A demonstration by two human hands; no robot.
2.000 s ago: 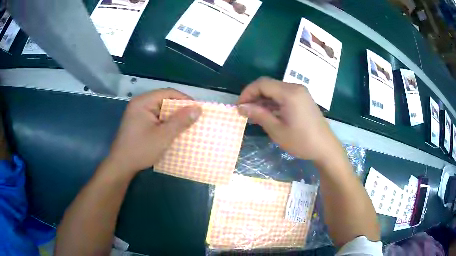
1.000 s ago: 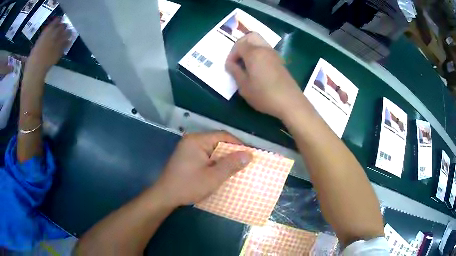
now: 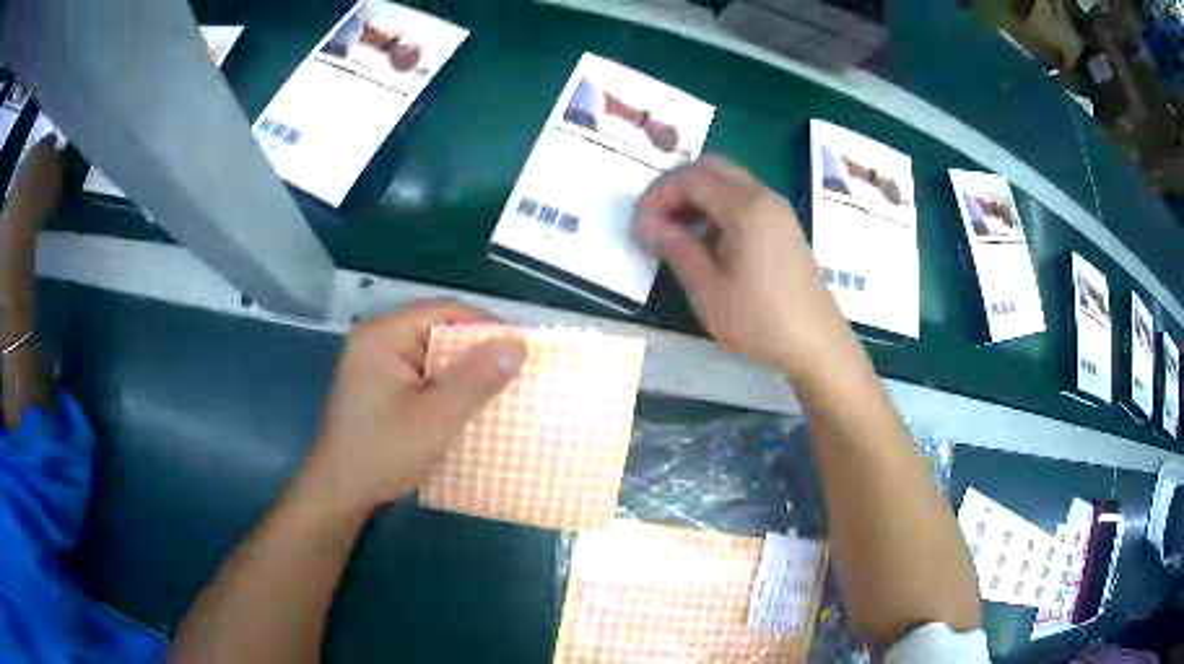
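My left hand (image 3: 416, 396) holds a cream sheet with rows of small pink-orange dots (image 3: 552, 435), thumb on its top left part. My right hand (image 3: 721, 247) is over the lower right edge of a white product box (image 3: 591, 182) on the green conveyor, thumb and fingertips close together. The hand is slightly blurred, and I cannot tell whether a sticker is between the fingertips. The box has a photo of a wrist at its far end and small dark square marks at its near end. Spare dotted sheets (image 3: 662, 597) lie on the bench below.
More boxes lie on the conveyor (image 3: 455, 169) to both sides. A grey post (image 3: 182, 156) stands at left beside the pale side rail (image 3: 143, 266). A clear plastic bag (image 3: 721, 467) lies by the spare sheets. A neighbour's blue sleeve (image 3: 59, 519) is at left, other label sheets (image 3: 1006, 551) at right.
My right hand went from the dotted sheet's top edge to a box, then to a box's lower right edge. The boxes have shifted left since the last frame. The left hand still holds the sheet.
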